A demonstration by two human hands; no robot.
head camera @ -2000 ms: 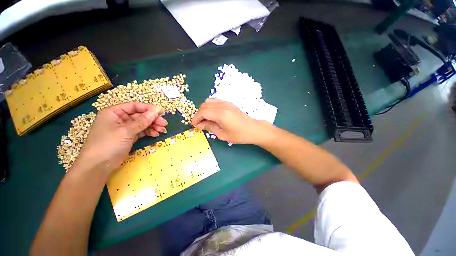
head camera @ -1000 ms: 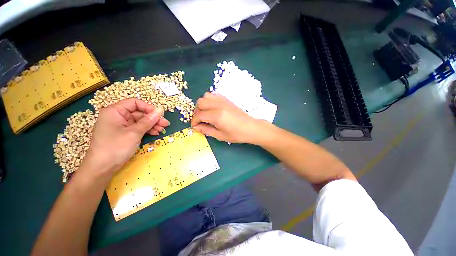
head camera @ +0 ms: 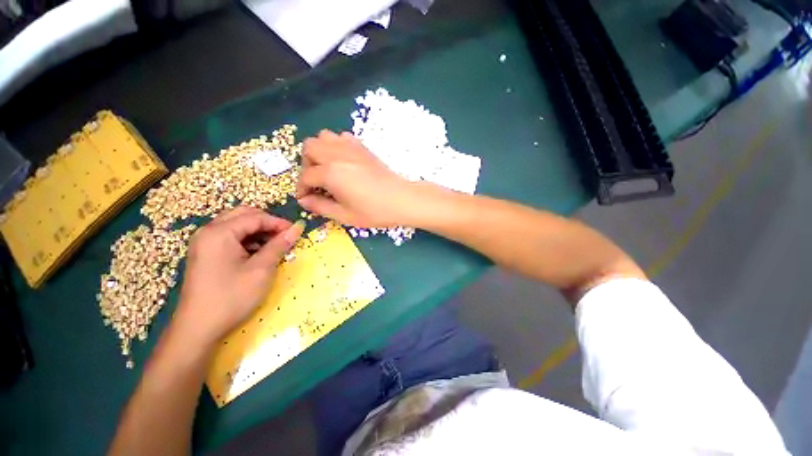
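Note:
A yellow circuit board panel lies flat and slanted on the green mat, with small parts along its upper edge. My left hand is over the panel's upper left part, thumb and fingertips close together near that edge; whether they pinch a part cannot be told. My right hand is beyond the panel's upper right corner, fingers curled down at the right end of the tan component pile; what its fingertips hold is too small to tell. A pile of white components lies beyond my right forearm.
A stack of yellow panels lies at the left. A paper label rests on the tan pile. A long black slotted tray lies at the right, its handle end near the bench edge. A white sheet lies at the back.
The view has shifted and turned somewhat. My left hand has moved right along the panel's upper edge, closer to my right hand. My right hand has moved slightly away from the panel's corner.

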